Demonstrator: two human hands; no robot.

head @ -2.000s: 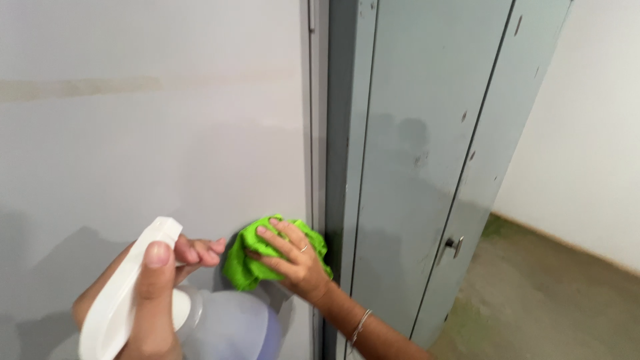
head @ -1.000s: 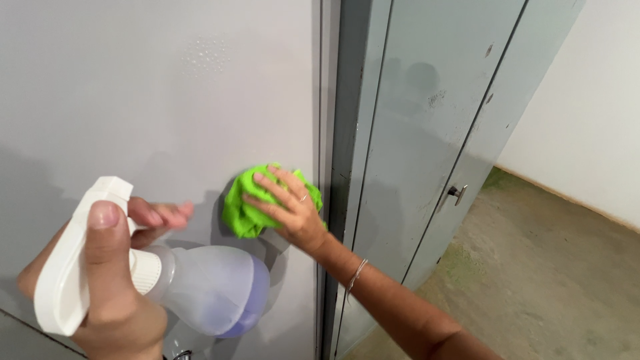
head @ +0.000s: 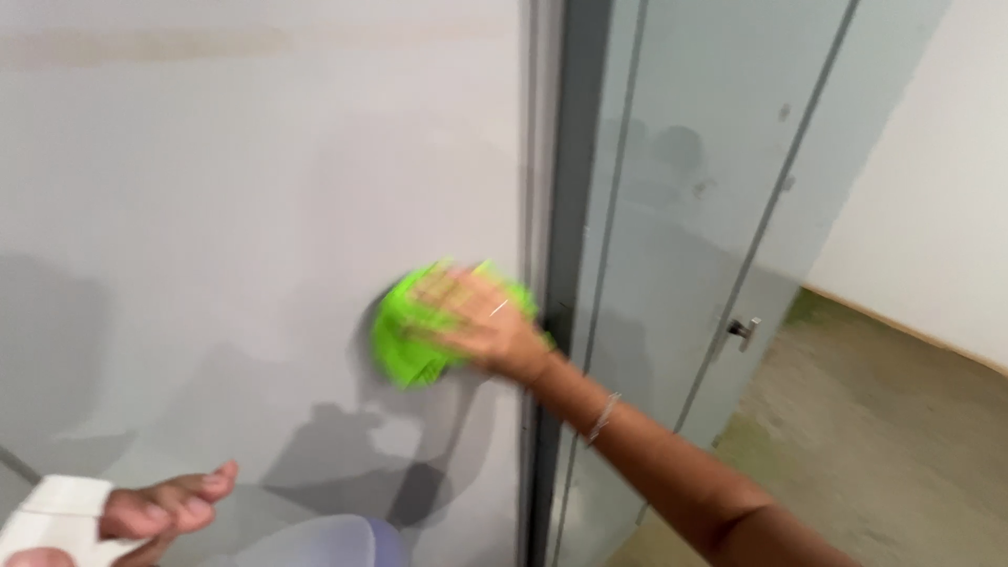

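My right hand [head: 480, 319], blurred, presses a bright green cloth [head: 409, 346] flat on a light grey panel [head: 236, 197], close to the panel's right edge. A ring and a thin bracelet are on this hand and wrist. At the bottom left, my left hand [head: 169, 508] is around the white trigger head [head: 55, 512] of a spray bottle [head: 323, 543], its fingers partly extended past the trigger. The bottle's translucent body shows a bluish-violet part and is cut off by the lower edge of the view. A faint beige streak [head: 150, 46] crosses the panel's upper left.
Right of the panel, past a dark gap [head: 571, 197], stands a grey-green metal cabinet [head: 709, 157] with chipped paint and a small handle [head: 743, 332]. Beyond it are a white wall [head: 937, 197] and a worn, greenish-brown floor [head: 882, 441].
The left hand and spray bottle are lower in view than a second ago, now partly cut off. The right hand stays on the cloth near the panel's right edge. The view has shifted.
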